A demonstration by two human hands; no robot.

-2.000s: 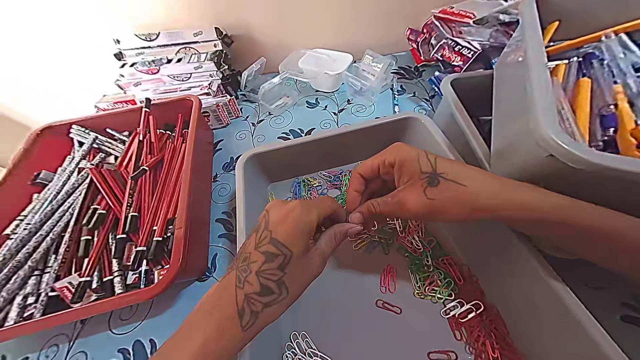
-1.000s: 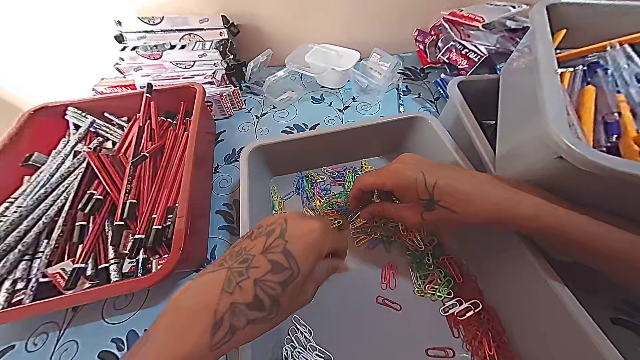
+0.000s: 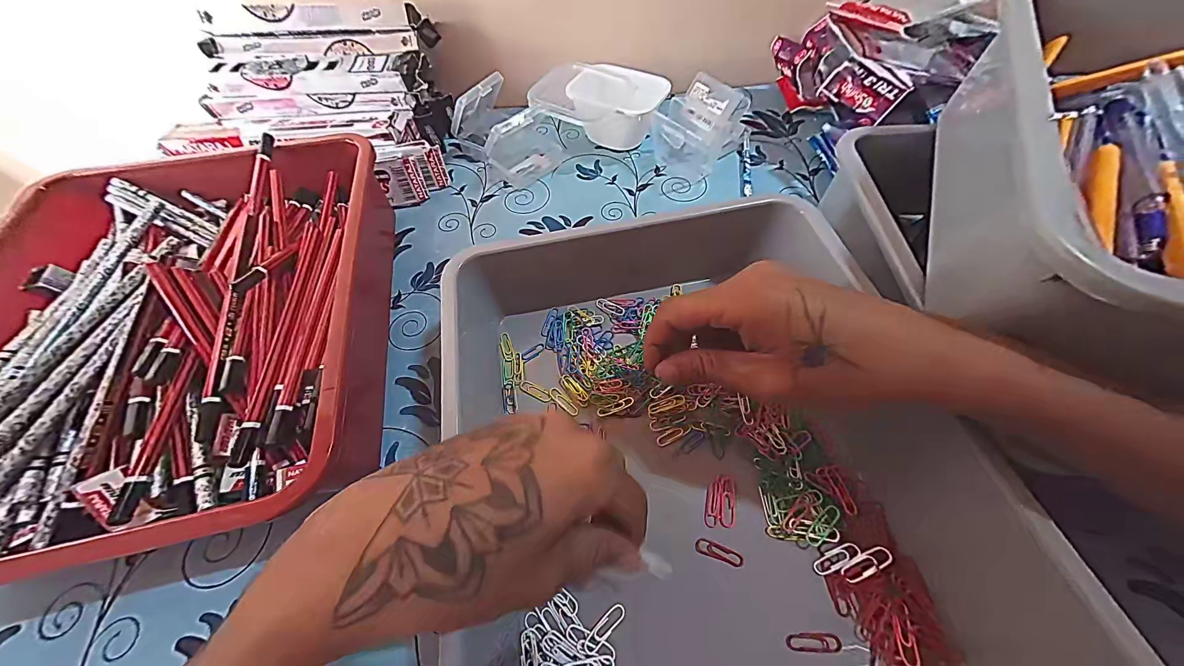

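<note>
A grey plastic tray (image 3: 638,227) holds many coloured paper clips (image 3: 601,351), with red paper clips (image 3: 893,601) heaped at its right. My left hand (image 3: 555,518) is over the left of the tray, above a pile of white paper clips (image 3: 566,638); a blurred whitish thing, perhaps a white clip, is at its fingertips. My right hand (image 3: 740,338) rests at the mixed clips, thumb and fingers bent around a small pale thing that I cannot make out. Two pink paper clips (image 3: 720,501) and a red one (image 3: 719,553) lie apart mid-tray.
To the left stands a red tray (image 3: 356,277) of pencils. Behind are stacked pencil boxes (image 3: 314,69), clear plastic containers (image 3: 601,102) and crumpled packaging (image 3: 860,69). At right, a grey bin (image 3: 990,185) holds pens beside a smaller grey bin (image 3: 874,185).
My hands were together over the mixed clips two seconds ago. My left hand has since moved away toward the white pile, while my right hand has stayed by the mixed clips.
</note>
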